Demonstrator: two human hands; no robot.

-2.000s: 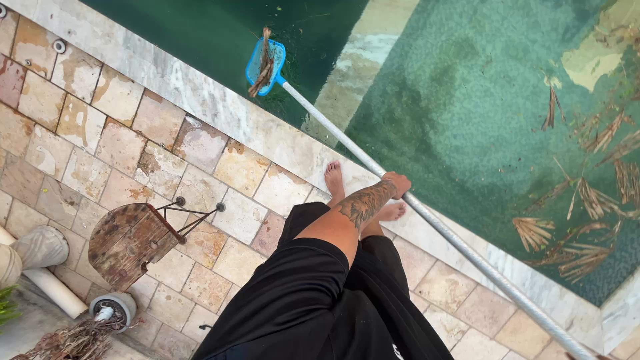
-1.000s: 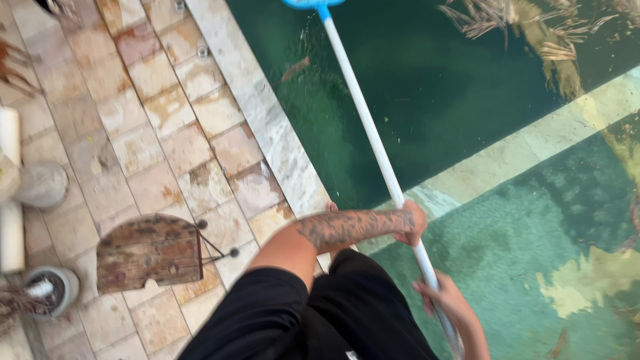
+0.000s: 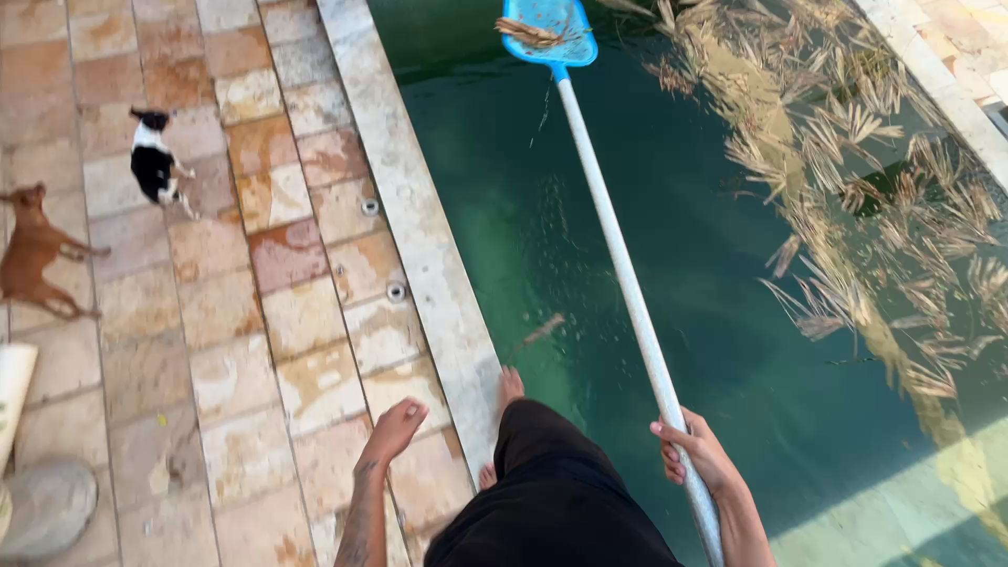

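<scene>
My right hand (image 3: 697,453) grips the pale metal pole (image 3: 622,252) of a pool skimmer near its lower end. At the far end, the blue skimmer head (image 3: 579,43) is over the green pool water (image 3: 583,197) and holds dry brown leaf pieces (image 3: 531,33). Off the pole, my left hand (image 3: 400,425) hangs above the paving with its fingers curled; whether they are fully closed is unclear. It holds nothing that I can see.
My bare feet are on the pool's marble coping (image 3: 425,236). A black-and-white dog (image 3: 153,157) and a brown dog (image 3: 35,256) are on the stone paving (image 3: 213,378) at left. Dry palm fronds (image 3: 866,213) float at right. A round grey object (image 3: 51,508) is at lower left.
My left hand has let go of the pole and moved left, over the paving. My right hand still grips it. The view has shifted, and both dogs now show more fully.
</scene>
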